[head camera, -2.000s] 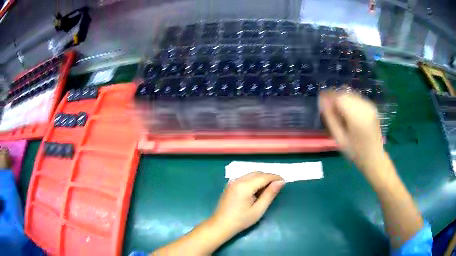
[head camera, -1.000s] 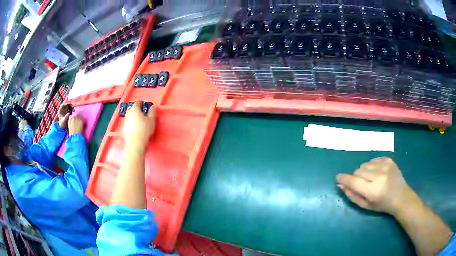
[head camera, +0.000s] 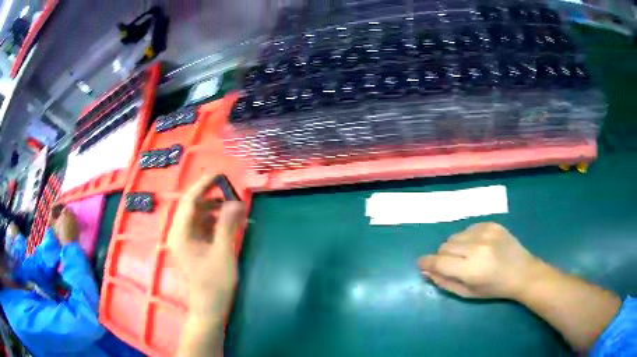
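My left hand (head camera: 204, 240) is raised over the right edge of the coral-red compartment tray (head camera: 164, 256). Its thumb and fingers pinch a small black part (head camera: 225, 187), which looks like a module housing; blur and the fingers hide its full shape. Short rows of black housings (head camera: 160, 157) sit in the tray's upper compartments. My right hand (head camera: 475, 265) is low over the green bench, fingers curled in; whether anything is inside cannot be seen. A white paper strip (head camera: 436, 204) lies on the bench just beyond my right hand.
A tall stack of clear blister trays (head camera: 419, 115) with black parts stands behind the strip on a red support tray (head camera: 426, 164), with yellow pieces (head camera: 582, 167) at its right end. At left are another red tray (head camera: 151, 97), a pink mat (head camera: 89, 216) and a blue-sleeved person (head camera: 52, 307).
My left hand has lifted off the lowest row of housings and moved right with a black part. My right hand stays curled by the strip. The head view has shifted.
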